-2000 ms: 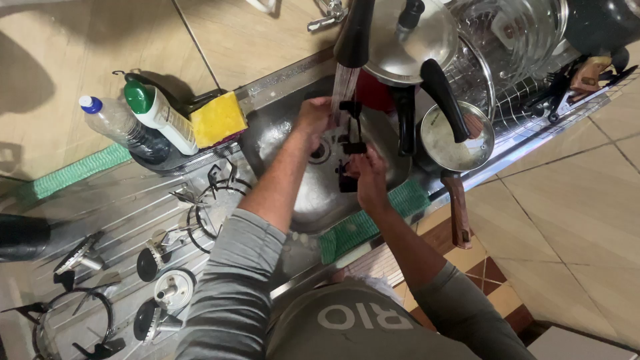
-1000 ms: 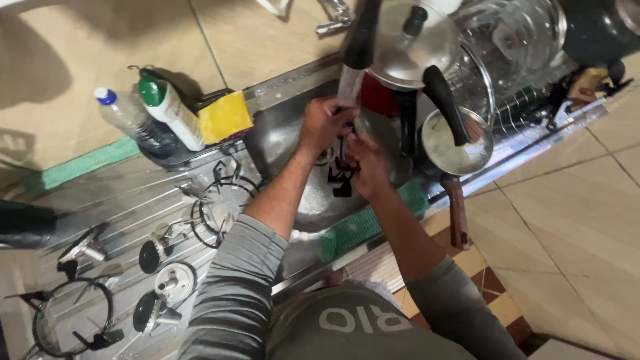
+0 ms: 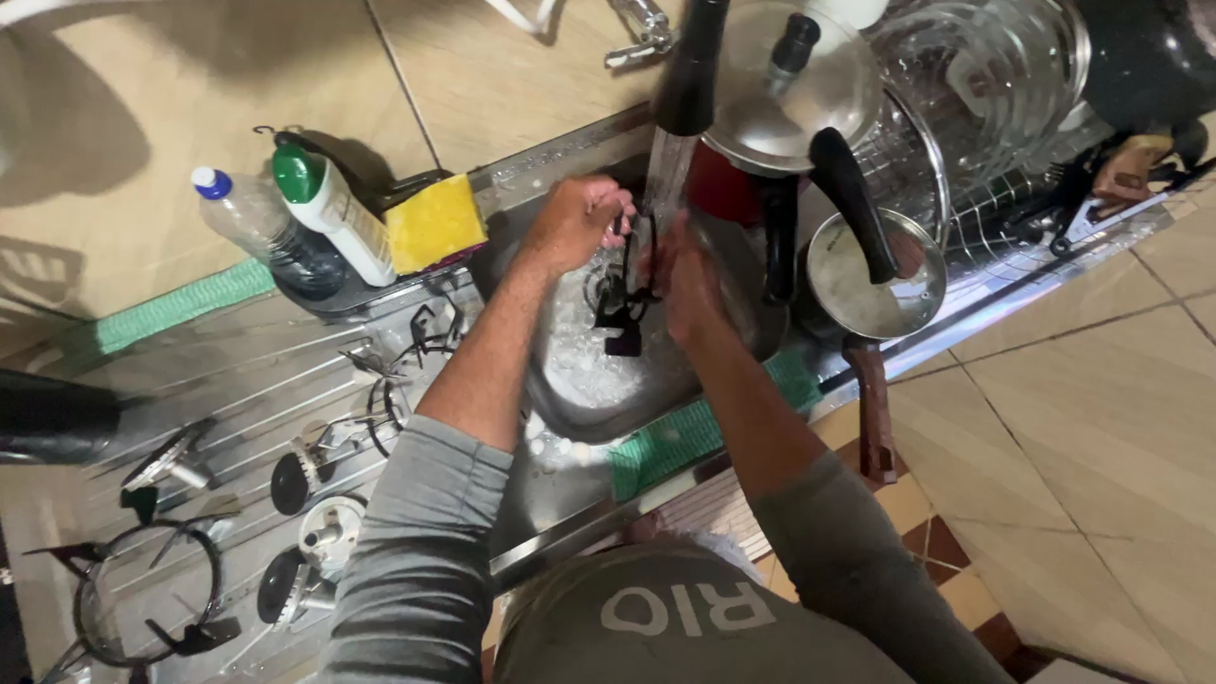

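Observation:
Over the steel sink (image 3: pixel 608 413), water streams from a black faucet spout (image 3: pixel 691 81). A black metal stove grate (image 3: pixel 622 318) is upright under the stream between my hands. My left hand (image 3: pixel 581 220) grips its upper left part with curled fingers. My right hand (image 3: pixel 686 280) lies along its right side, fingers extended and partly blurred by the water; how firmly it touches the grate is unclear. Foamy water covers part of the basin floor around the drain.
Left of the sink are a yellow sponge (image 3: pixel 437 223), a white bottle with green cap (image 3: pixel 347 223), a clear bottle (image 3: pixel 271 233), burner parts (image 3: pixel 294 480) and another round grate (image 3: pixel 142 589). Right are a pressure cooker (image 3: pixel 793 85), a saucepan (image 3: pixel 879 275) and a dish rack (image 3: pixel 997 195).
My hands were close together on the grate a second ago and are now farther apart, with the right one flattened. Foamy water now spreads in the basin.

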